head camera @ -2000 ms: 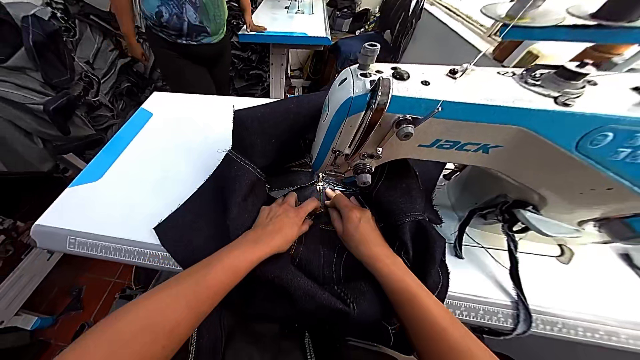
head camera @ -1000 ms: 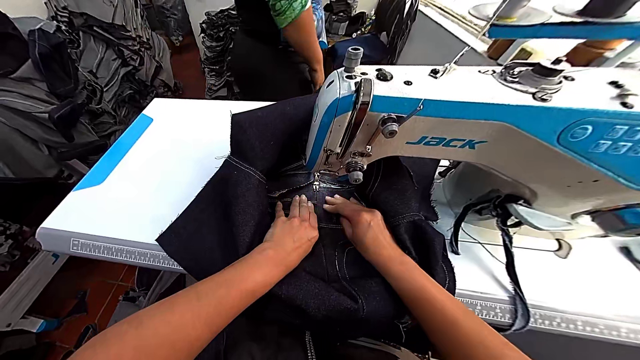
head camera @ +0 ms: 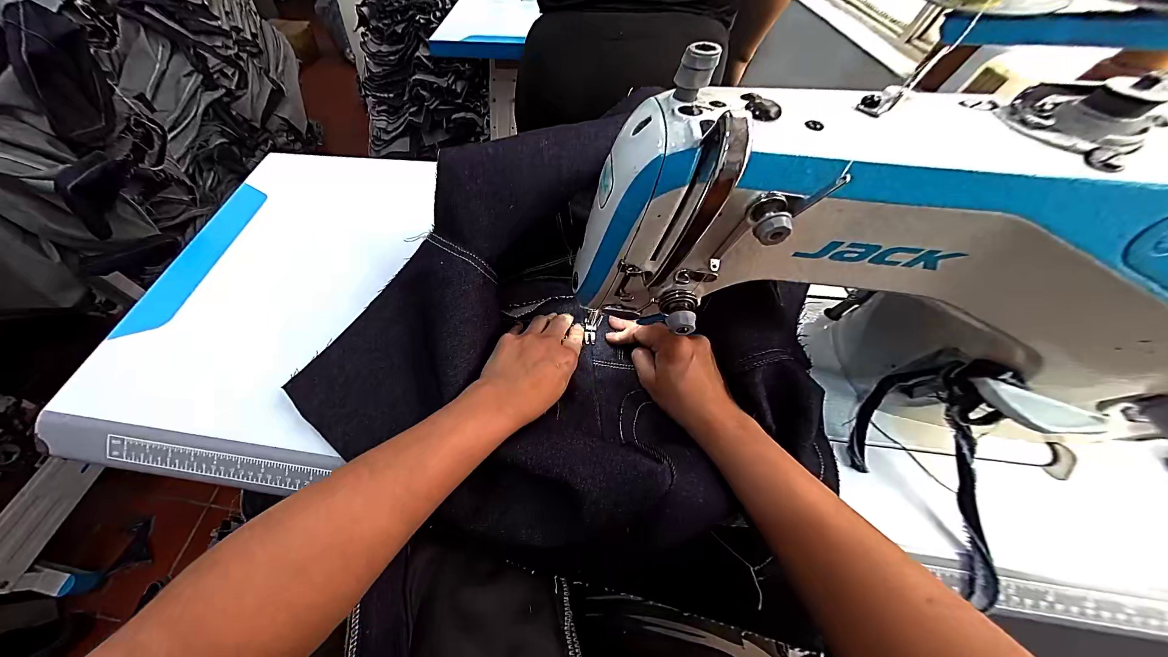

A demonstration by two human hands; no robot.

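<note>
Dark denim trousers with pale stitching lie bunched across the bed of a white and blue Jack sewing machine. My left hand rests palm down on the denim, its fingertips just left of the presser foot. On the foot's other side, my right hand presses the cloth with thumb and forefinger near the needle; its other fingers are curled. Cloth under both palms is hidden. The denim's frayed edge spreads over the white tabletop at left.
A strip of dark cloth hangs from the machine's lever at right. Behind the machine stands a person in black. Heaps of dark and grey garments lie at the upper left. A ruler marks the table's front edge.
Both hands have moved forward from their place one second ago, closer to the presser foot, on either side of it. The person behind has shifted position.
</note>
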